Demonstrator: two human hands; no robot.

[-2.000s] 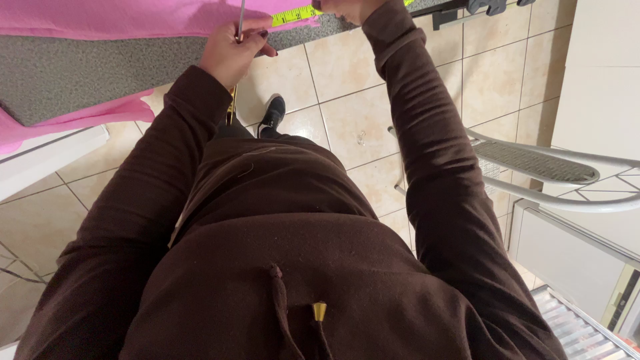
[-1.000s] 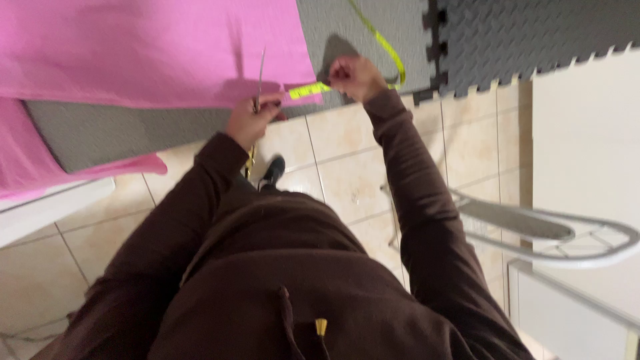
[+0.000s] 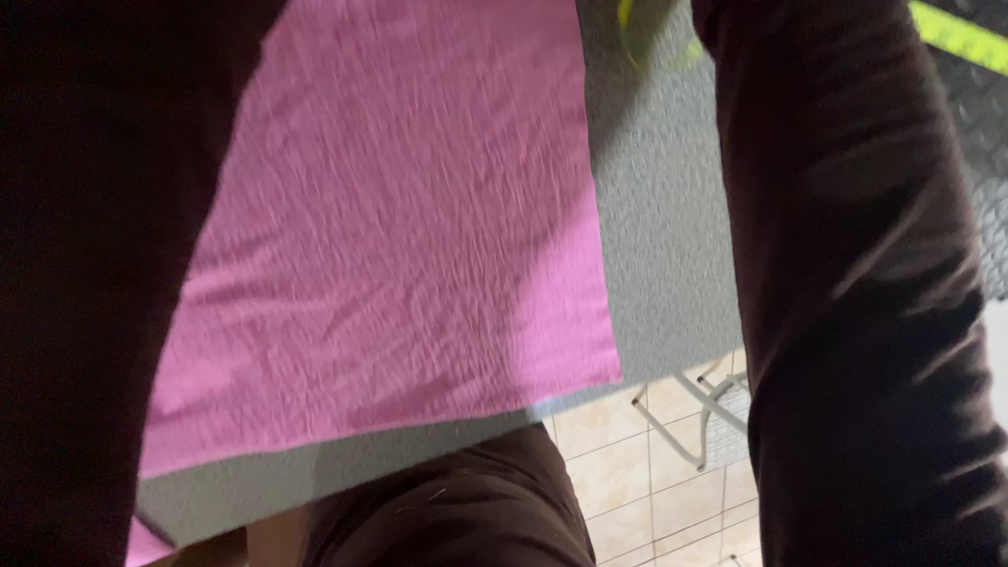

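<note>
Pink crinkled fabric point(image 3: 409, 220) lies over a grey speckled tabletop point(image 3: 661, 236), its right edge running up and away from me. Both my dark-sleeved arms reach forward over the table, one along each side of the fabric. My left hand and my right hand are both beyond the upper edge of the view, so what they hold is hidden. A yellow-green tape measure point(image 3: 962, 35) shows beyond my right sleeve. A blurred yellow-green loop point(image 3: 630, 35), probably part of the same tape, lies on the grey top to the left of that sleeve.
Black textured foam matting point(image 3: 980, 118) is at the right, partly behind my sleeve. Below the table's front edge are beige floor tiles point(image 3: 610, 465) and a light metal-framed chair or stool point(image 3: 693, 457). My body is against the near edge.
Both hands, near the table's front edge by the tape earlier, have reached forward out of view. The view has moved in closer over the table.
</note>
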